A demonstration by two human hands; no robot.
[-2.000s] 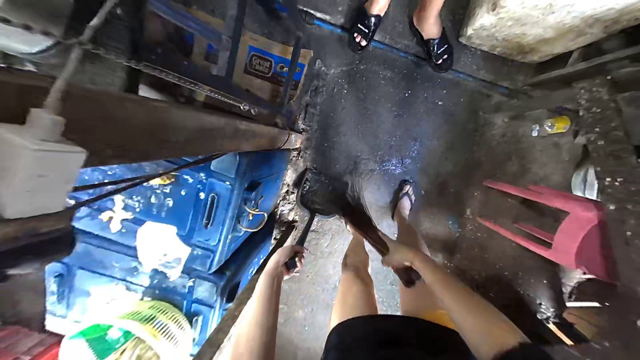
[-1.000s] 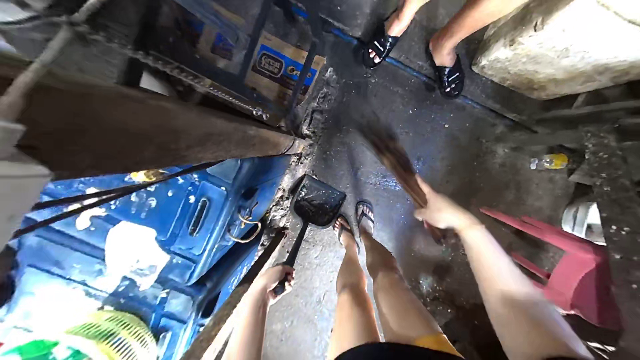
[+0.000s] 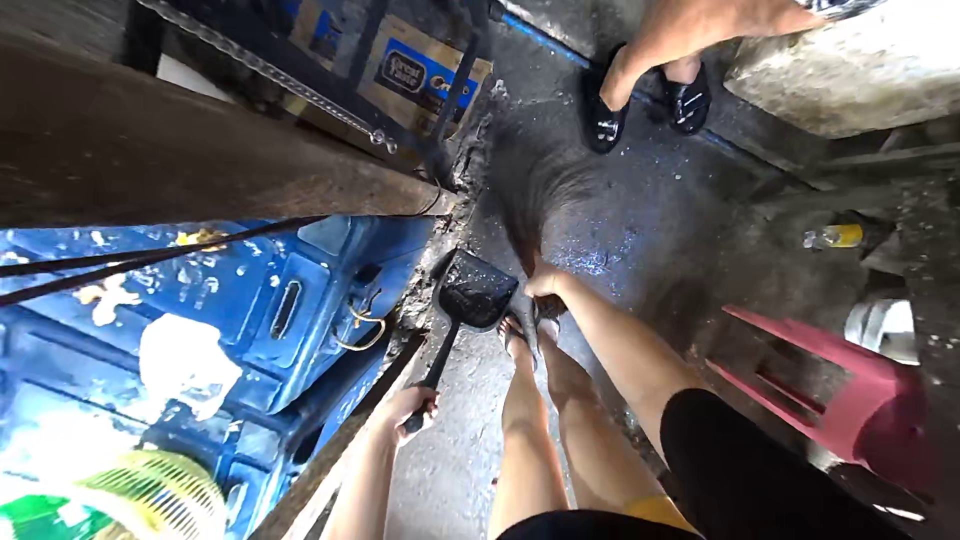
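My left hand (image 3: 411, 412) grips the handle of a black dustpan (image 3: 478, 291), whose pan lies low over the concrete floor beside the rough wall base, with dark wet-looking matter in it. To its right my right hand (image 3: 546, 280) is closed round the base of a dark soft-bristled broom (image 3: 538, 196). The bristles fan out away from me and look blurred. The lower part of the broom's handle is partly hidden by my hand. My sandalled feet stand just below the dustpan and the broom.
Another person's feet in black slides (image 3: 604, 120) are at the top, beside a pale block (image 3: 847, 67). A pink plastic chair (image 3: 855, 412) and a bottle with a yellow label (image 3: 846, 235) are at right. Blue plastic containers (image 3: 247, 300), a wooden beam (image 3: 225, 172) and a cardboard box (image 3: 420, 75) are at left.
The broom in my right hand has swung from the right in toward the dustpan. The other person's feet have shifted, and one leg now crosses in front of the other.
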